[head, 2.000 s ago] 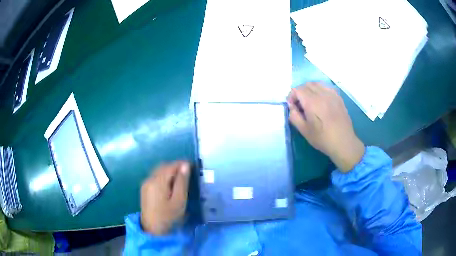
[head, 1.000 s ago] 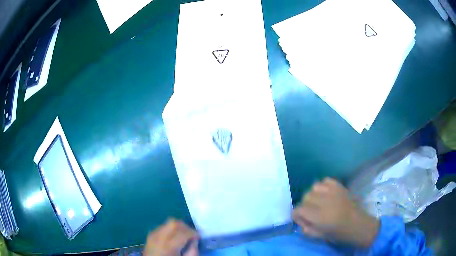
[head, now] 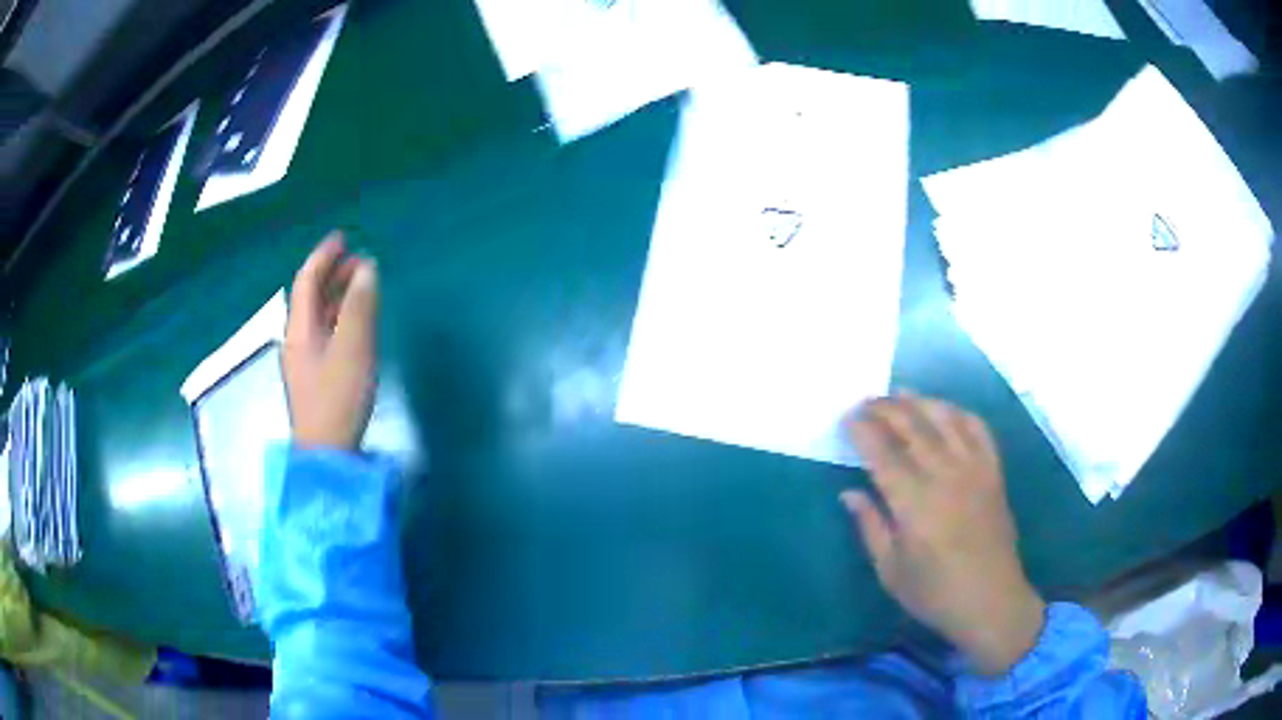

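A flat white bag [head: 773, 281] with a small triangle mark lies on the green surface right of centre. My right hand [head: 935, 492] is at its lower right corner, fingers apart; whether the fingertips touch the bag is not clear. My left hand [head: 332, 338] is at the left, over the upper part of a panel with a dark rim [head: 232, 436] that lies on a white sheet [head: 239, 348]. The left fingers are apart with nothing seen in them. My left sleeve hides much of this panel. A fanned stack of white bags [head: 1111, 281] lies at the right.
Two dark panels [head: 267, 106] on white sheets lie at the far left. White bags [head: 633, 71] lie at the far side. A striped stack [head: 45, 471] is at the left edge. Crumpled clear plastic [head: 1188, 633] hangs below the table edge at the right. Yellow-green cloth [head: 63, 633] shows lower left.
The dark panel that was in front of me no longer shows. Another white bag now lies at the far side. My left hand has moved up and left, and my right hand up. The view has shifted.
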